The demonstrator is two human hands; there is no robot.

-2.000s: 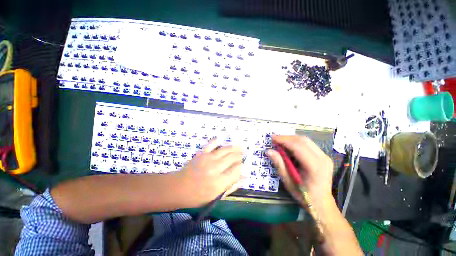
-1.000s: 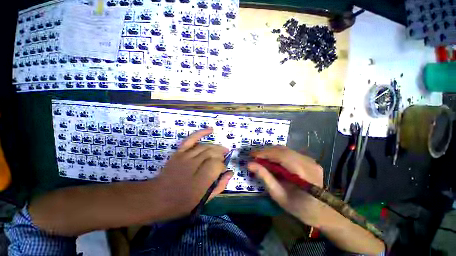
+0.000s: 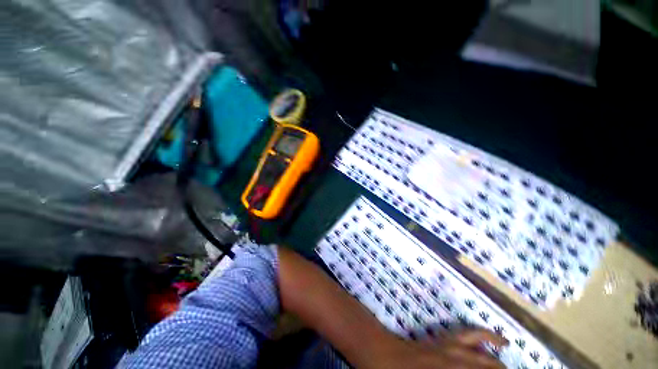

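The front keyboard PCB [image 3: 404, 267], a long white board with rows of black marks, lies diagonally at the lower centre right. My left hand [image 3: 447, 353] is over its near part at the bottom edge of the picture, blurred and partly cut off, with fingers pointing right. Whether it holds a tool cannot be told. My right hand is out of the picture. A second white board [image 3: 534, 216] lies behind, with a pale paper note [image 3: 444, 171] on it.
A yellow-orange multimeter [image 3: 281, 171] lies left of the boards, with a yellowish ring [image 3: 287, 107] above it. A teal box [image 3: 234, 115] with a black cable stands beside silver sheeting [image 3: 65, 122]. A cream board [image 3: 613, 310] bears loose black pieces [image 3: 648, 306] at right.
The view has swung left, bringing the multimeter, teal box and sheeting in. The boards now show farther right and tilted. My right hand and the red tool have left the picture.
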